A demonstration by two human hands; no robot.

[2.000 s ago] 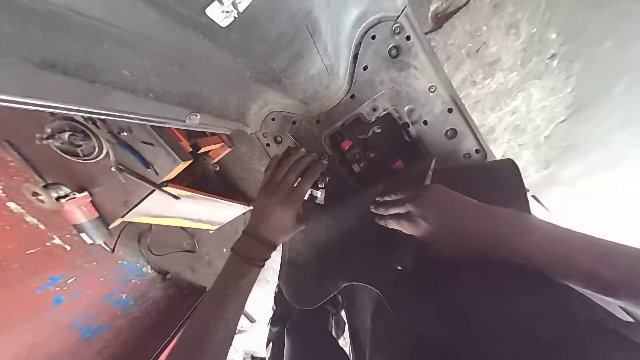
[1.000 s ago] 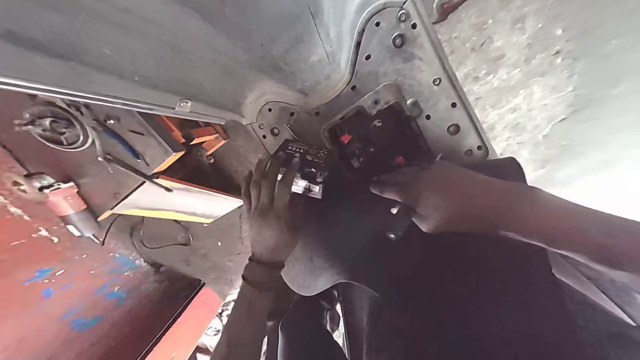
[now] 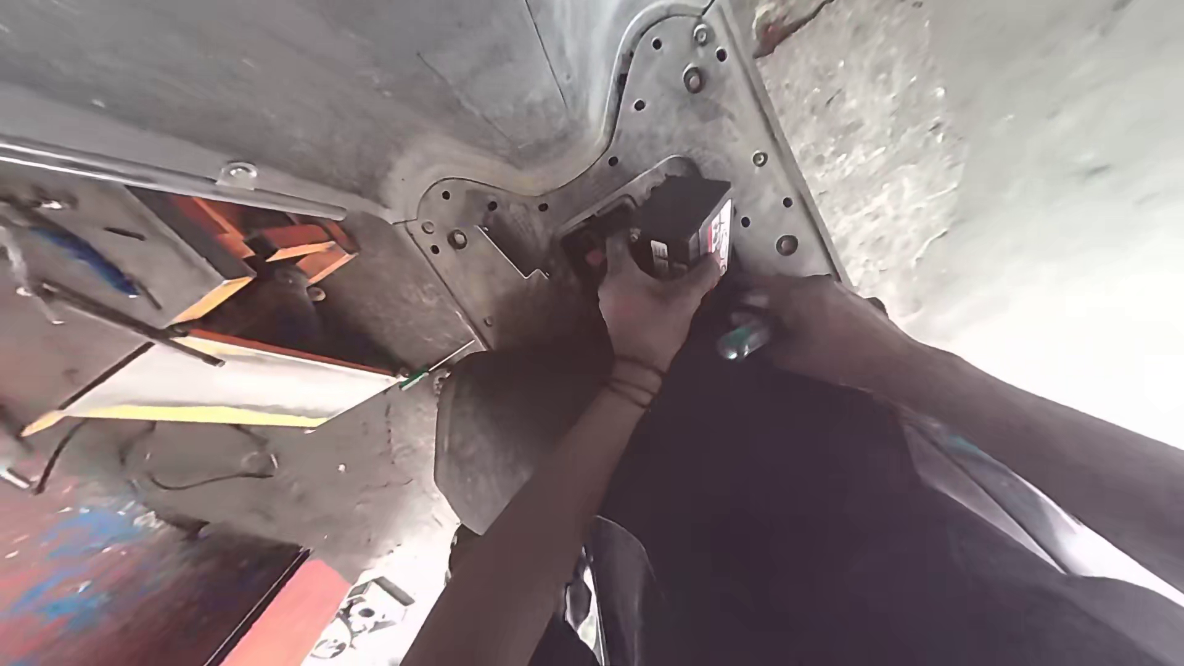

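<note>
My left hand [image 3: 647, 305] grips a small black box-shaped battery [image 3: 683, 215] with a red and white label on its side. The battery is tilted over an opening [image 3: 592, 242] in a grey perforated metal plate [image 3: 675, 120]. The inside of the opening is dark, and my hand partly covers it. To the right, my right hand [image 3: 786, 324] is closed around a tool with a translucent greenish handle [image 3: 743, 340], likely a screwdriver; its shaft is hidden. A thin bent metal piece [image 3: 513, 252] lies left of the opening.
A large grey metal panel [image 3: 305, 83] spans the upper left. Beyond its edge are an open orange-edged metal box [image 3: 240, 379], rods and tools on the floor. A red surface with blue paint marks [image 3: 111, 592] lies at lower left. Rough concrete [image 3: 851, 139] is at right.
My left hand has moved right, from the left side of the opening, and now holds the black battery above it. The right hand still holds the tool. The view has shifted closer to the plate.
</note>
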